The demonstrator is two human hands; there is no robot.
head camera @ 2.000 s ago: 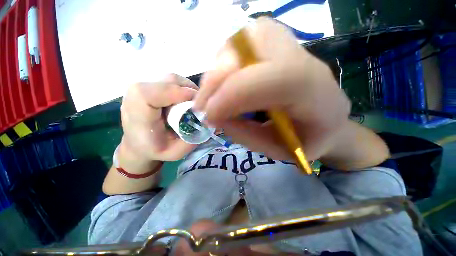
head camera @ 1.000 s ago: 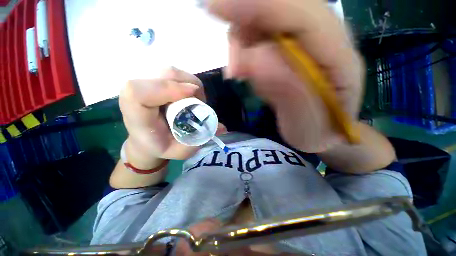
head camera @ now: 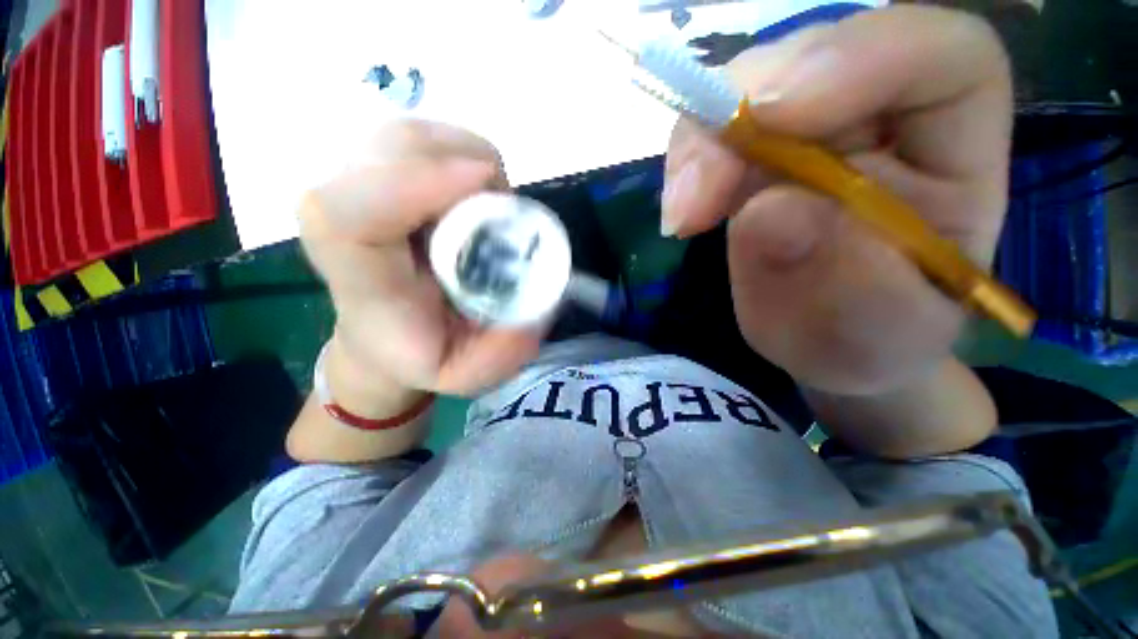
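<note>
My left hand (head camera: 387,262) holds a white round device housing (head camera: 500,261), its open end facing me, with blurred dark electronics inside. A thin strip (head camera: 592,296) sticks out at its lower right. My right hand (head camera: 861,200) holds a slim gold-orange tool (head camera: 874,206) between thumb and fingers, apart from the housing. The tool's whitish, ridged tip section points up and left over the white sheet. My left fingers hide part of the housing's side.
A white sheet (head camera: 300,150) covers the bench, with small loose parts (head camera: 396,85) on it. A red slotted tray (head camera: 75,212) at left holds slim white tubes (head camera: 115,106). Blue handles (head camera: 817,21) show partly behind my right hand. A gold metal bar (head camera: 774,549) crosses low in view.
My right hand has moved away from the housing to the right, and the tool's whitish tip now shows. The housing is still in my left hand, its opening turned more toward me.
</note>
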